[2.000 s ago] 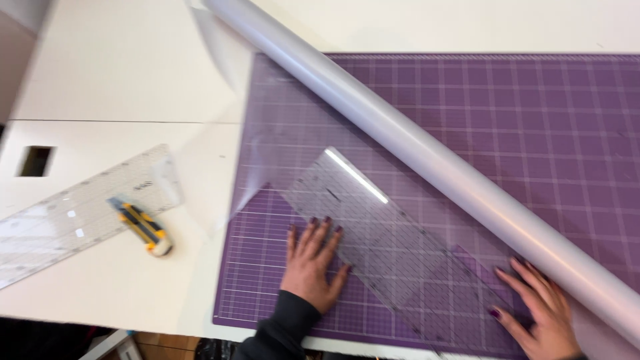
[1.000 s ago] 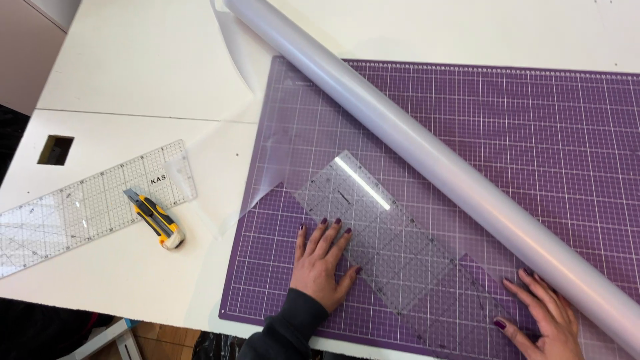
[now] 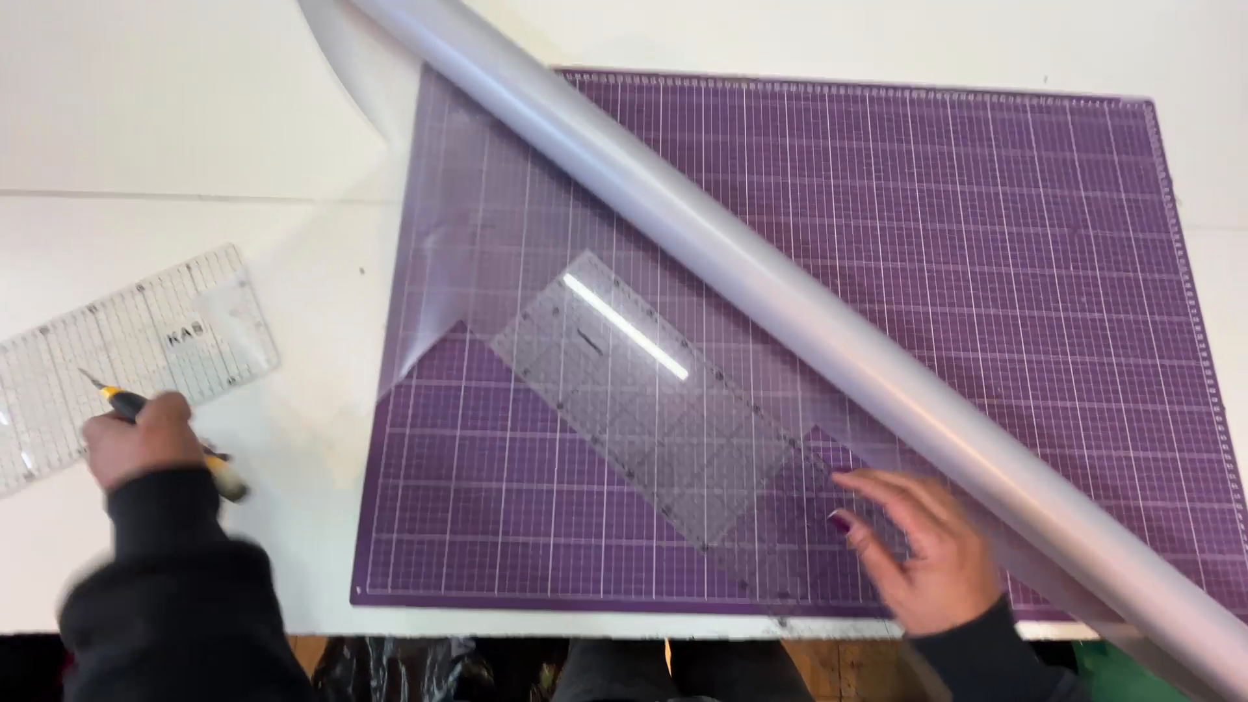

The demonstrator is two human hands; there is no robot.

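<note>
My left hand [image 3: 146,444] grips a yellow and black utility knife [image 3: 226,478] at the left, over the lower edge of a clear acrylic ruler [image 3: 200,331]. The knife's blade points up and left. My right hand [image 3: 921,551], fingers apart, is beside the lower right end of another clear ruler [image 3: 653,409]; whether the fingertips touch it, I cannot tell. That ruler lies diagonally on clear film [image 3: 448,253] over a purple gridded cutting mat [image 3: 975,234]. A long roll of the translucent film [image 3: 741,253] crosses the mat diagonally, above the ruler.
The white table [image 3: 292,546] has a seam at the left. Its front edge runs just below the mat. Film extends past the mat's left side onto the table. Below the front edge, dark plastic [image 3: 400,668] and a wooden floor show.
My left hand has left the ruler on the mat, moved left and taken hold of the knife, which lay on the left ruler before. The view has shifted right.
</note>
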